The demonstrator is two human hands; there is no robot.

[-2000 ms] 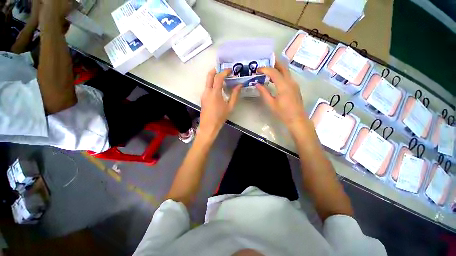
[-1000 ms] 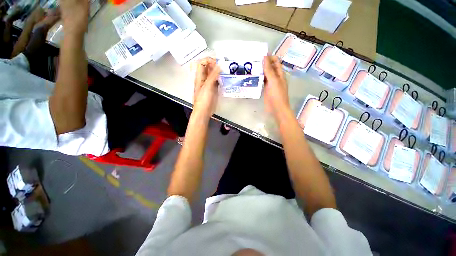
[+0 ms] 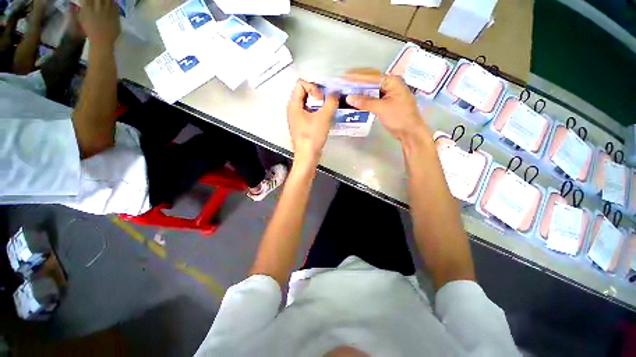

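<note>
A white retail carton (image 3: 353, 123) with a blue picture is in front of me near the table's edge. My left hand (image 3: 313, 115) holds its left side, with the thumb at the top opening. My right hand (image 3: 390, 104) holds its right side, its thumb also at the opening. The flap area above the thumbs is blurred. The black loops are hidden behind the thumbs. To the right, several packed tray units (image 3: 511, 198) with pink edges, white slips and black loops lie in two rows.
Overlapping cartons (image 3: 183, 64) lie to the left. White slips (image 3: 467, 19) lie on a brown cardboard sheet (image 3: 511, 43) at the far side. A person in a white shirt (image 3: 42, 153) sits at left by a red stool (image 3: 209, 202). The table's dark edge (image 3: 359, 183) runs before me.
The hands have moved from the carton's sides to its top opening, thumbs over the loops. The raised back flap no longer shows clearly. The cartons at left have shifted.
</note>
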